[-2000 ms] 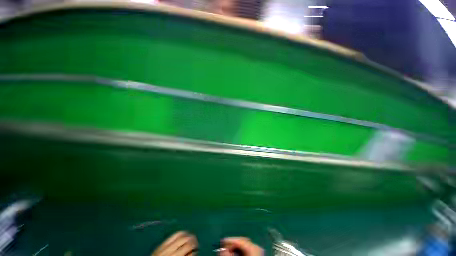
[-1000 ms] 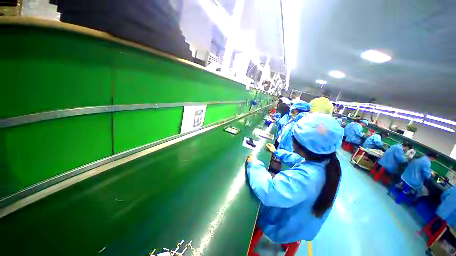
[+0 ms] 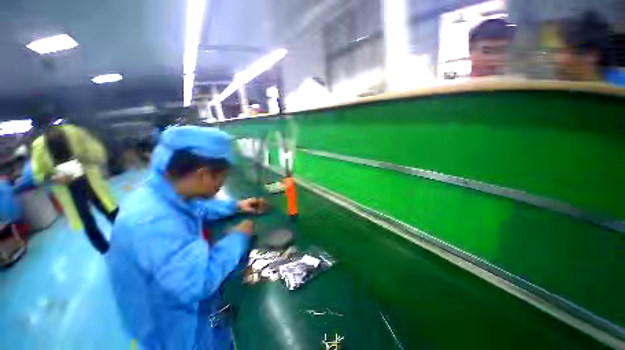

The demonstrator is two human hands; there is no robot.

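Neither of my hands is in view. Nearest in front of me on the glossy green bench [image 3: 384, 294] is a small cluster of thin yellowish-white strips [image 3: 333, 342] at the bottom edge. A thin pale line [image 3: 392, 331], perhaps tweezers, lies to its right. A faint thin strip [image 3: 323, 313] lies just beyond the cluster. Further off, a pile of small pale and brown parts [image 3: 264, 263] lies beside a shiny silver-clear plastic bag [image 3: 298, 272]. A dark grey round dish [image 3: 276, 238] sits behind them.
A person in a blue coat and cap [image 3: 171, 232] works at the bench on the left. An orange screwdriver [image 3: 291, 197] hangs near that person's hands. A green divider [image 3: 438, 150] runs along the right, with heads beyond it. A person in a yellow vest [image 3: 75, 171] is on the blue floor.
The view has swung from the divider, to the bench's right side, and now to its left side. My hands, seen at the bottom two seconds ago, are out of the picture.
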